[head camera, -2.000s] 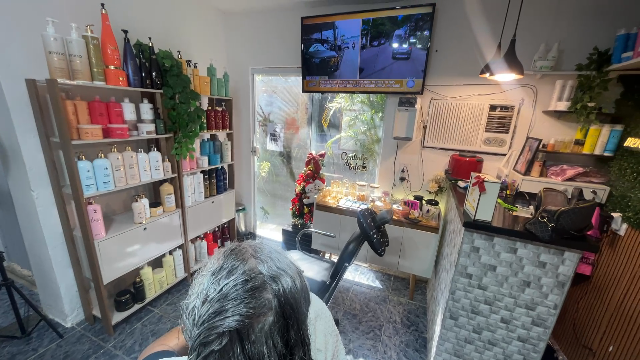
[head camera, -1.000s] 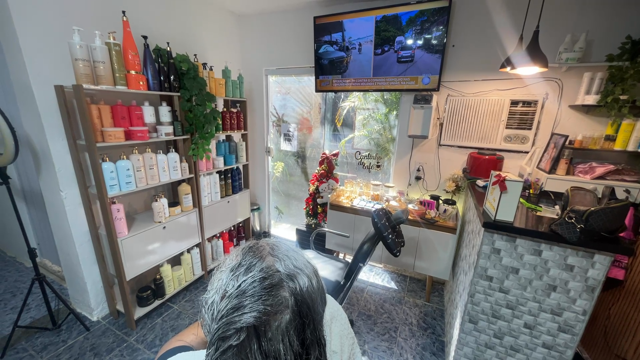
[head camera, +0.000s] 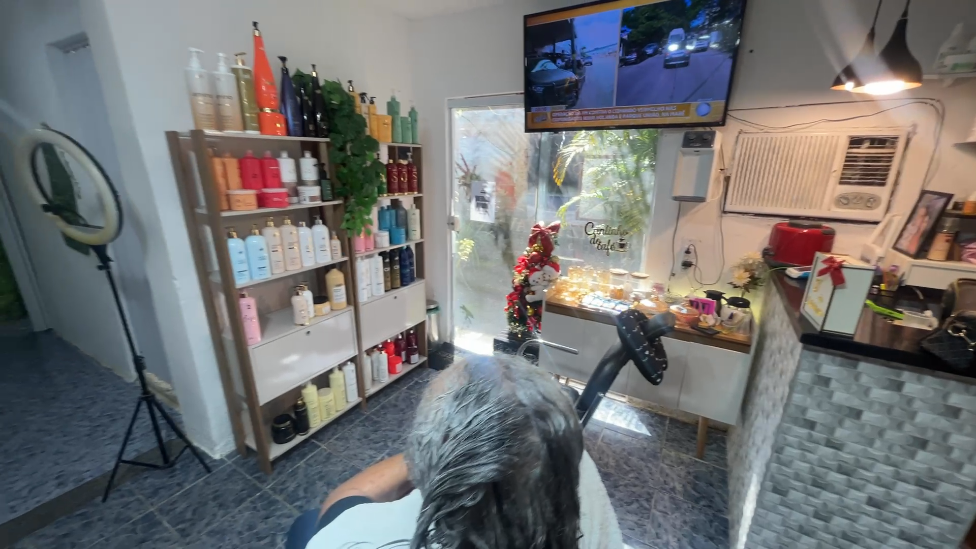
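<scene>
Neither my left hand nor my right hand shows in the head view. Just in front of me, at the bottom centre, is a seated person's head seen from behind and above, with dark, greying, damp-looking hair (head camera: 496, 450). A white cloth or towel (head camera: 598, 503) lies over the shoulders, and the person's bare left arm (head camera: 370, 484) shows beside the head. Beyond the head stands a black salon chair with a padded headrest (head camera: 642, 347), which has shiny studs.
Shelves (head camera: 278, 282) of hair-product bottles stand at the left, beside a ring light on a tripod (head camera: 141, 366). A grey-tiled counter (head camera: 877, 442) rises at the right. At the back are a sideboard (head camera: 648, 351), a small decorated Christmas tree (head camera: 531, 286) and a glass door (head camera: 488, 229).
The view has swung left, bringing the whole ring light in. The seated person remains at the bottom of the view, and neither of my hands appears in any frame.
</scene>
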